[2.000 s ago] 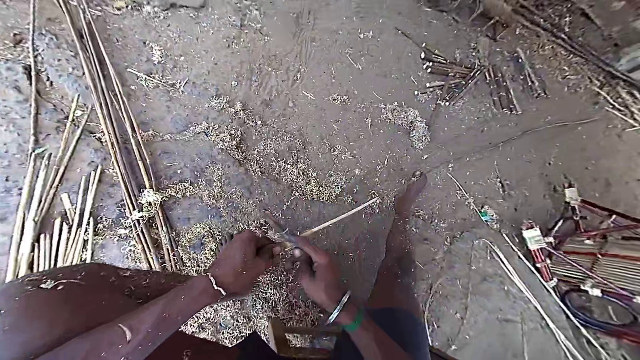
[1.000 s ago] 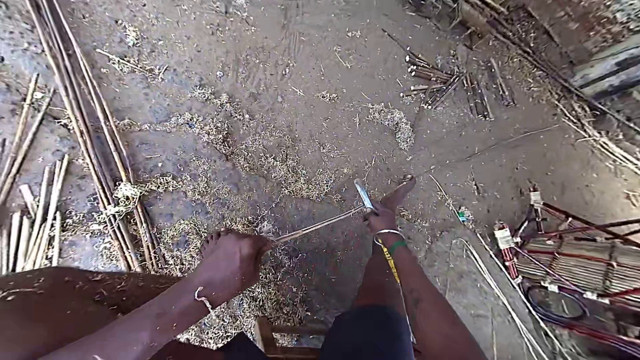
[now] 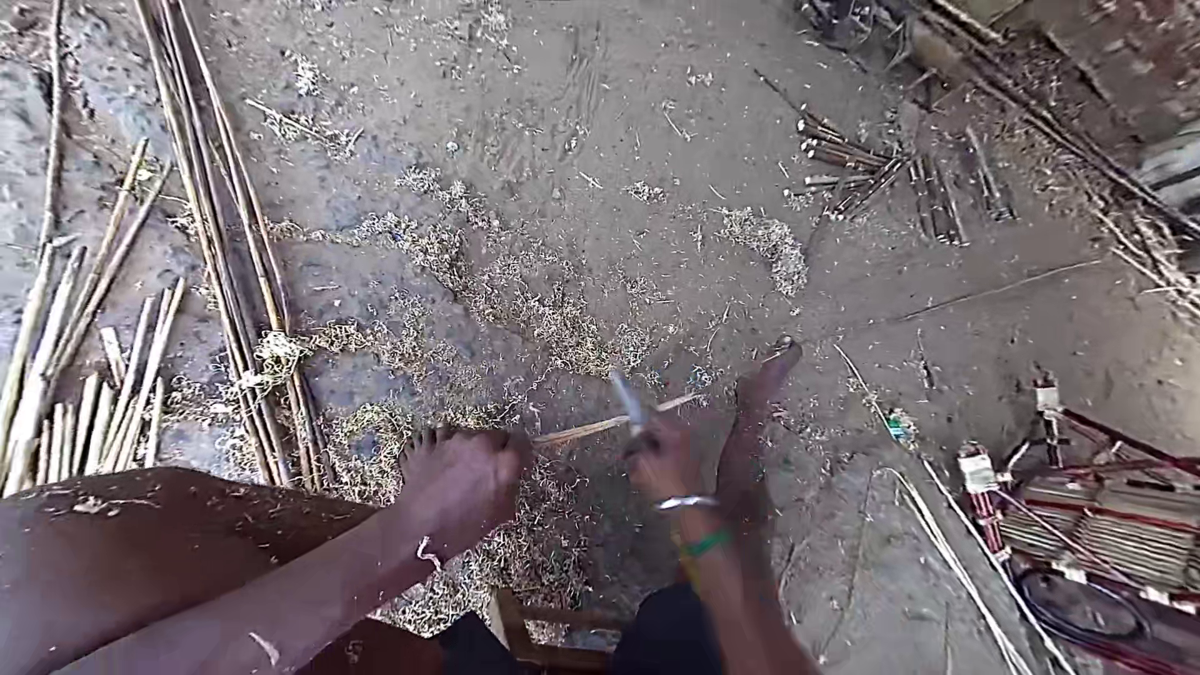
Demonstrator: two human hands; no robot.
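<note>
My left hand (image 3: 464,483) is closed around one end of a thin, pale split cane or bamboo strip (image 3: 586,428), which points right and slightly up. My right hand (image 3: 664,457) grips a knife, its metal blade (image 3: 630,401) pointing up and lying across the strip. The strip's free end shows just beyond the blade. A silver bangle and a green band are on my right wrist. Motion blurs the right hand, and the knife's handle is hidden in it. Curly shavings (image 3: 553,328) lie on the ground around and beneath both hands.
Long canes (image 3: 211,234) and short pale sticks (image 3: 103,422) lie at left. Dark stick bundles (image 3: 853,159) rest at upper right. A bound stick frame (image 3: 1097,516) with red parts stands at lower right, near long pale strips (image 3: 956,562). A wooden frame piece (image 3: 553,647) shows at the bottom.
A second ago my right hand was farther along the strip near the foot; now it is closer to my left hand. Two seconds ago both hands were close together.
</note>
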